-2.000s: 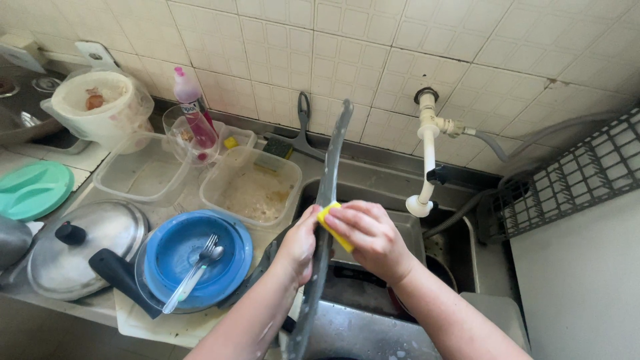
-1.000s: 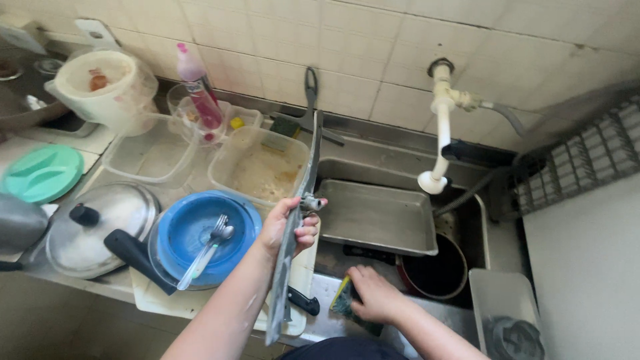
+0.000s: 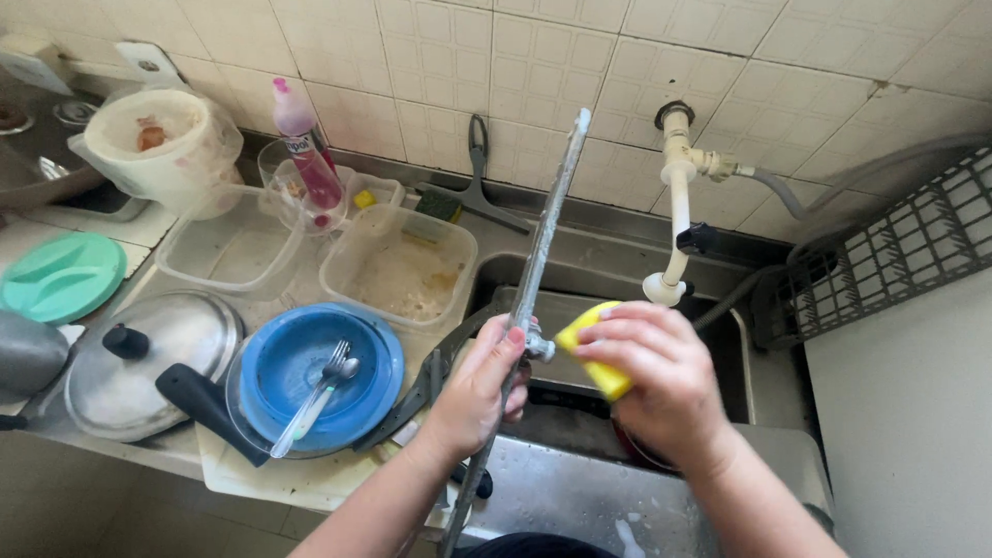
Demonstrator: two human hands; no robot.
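Observation:
My left hand grips a long, narrow grey metal piece near its middle, where a short knob-like fitting sticks out to the right. The piece stands on a slant over the sink's near edge, with suds along its upper part. A yellow sponge is in my right hand, just right of the fitting. Below and behind them, a metal baking tray lies in the steel sink, partly hidden by my right hand. What the piece's lower end looks like is partly hidden by my left forearm.
Left on the counter are blue plates with a fork and spoon, a pot lid, clear plastic containers, a pink detergent bottle and a bag-lined white bin. A white faucet overhangs the sink; a grey rack is at right.
My right hand has risen with the sponge from the sink's near edge to beside the fitting. My left hand still holds the metal piece, which has turned so its top leans right.

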